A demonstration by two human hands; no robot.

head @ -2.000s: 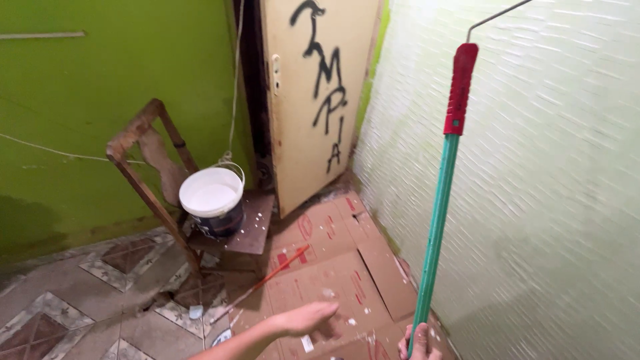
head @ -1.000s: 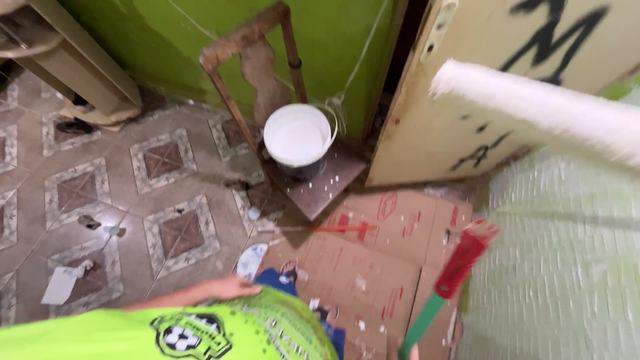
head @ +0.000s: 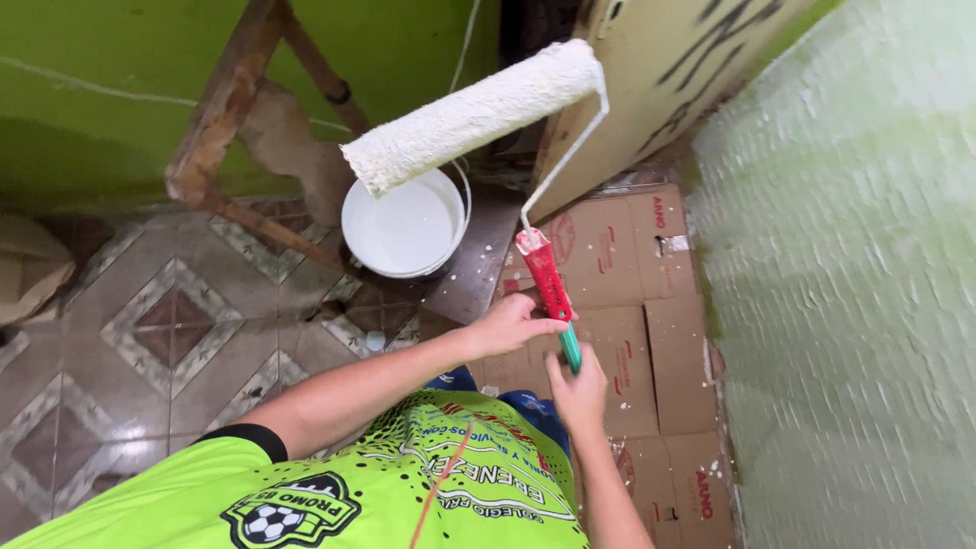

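A paint roller with a white fleece sleeve point(head: 473, 114) on a bent wire frame slants over a white paint bucket point(head: 404, 225). Its red plastic handle point(head: 547, 274) joins a green pole point(head: 569, 347). My left hand point(head: 512, 326) has its fingers around the lower end of the red handle. Just below, my right hand point(head: 579, 385) grips the green pole. White paint fills the part of the bucket that shows, and the bucket stands on the seat of a wooden chair point(head: 476, 263). Part of the bucket's rim lies beneath the roller's near end.
Flattened cardboard point(head: 610, 335) with paint specks covers the floor at right, beside a wet-looking pale wall point(head: 839, 305). A cream door point(head: 648, 99) with black writing stands behind. The wooden chair back point(head: 229, 99) rises at upper left, before a green wall point(head: 91, 99). Patterned tiles point(head: 175, 335) lie at left.
The roller has swung from the right side to over the bucket. My left hand, held away from the roller earlier, is now on its red handle. The view has moved closer to the bucket.
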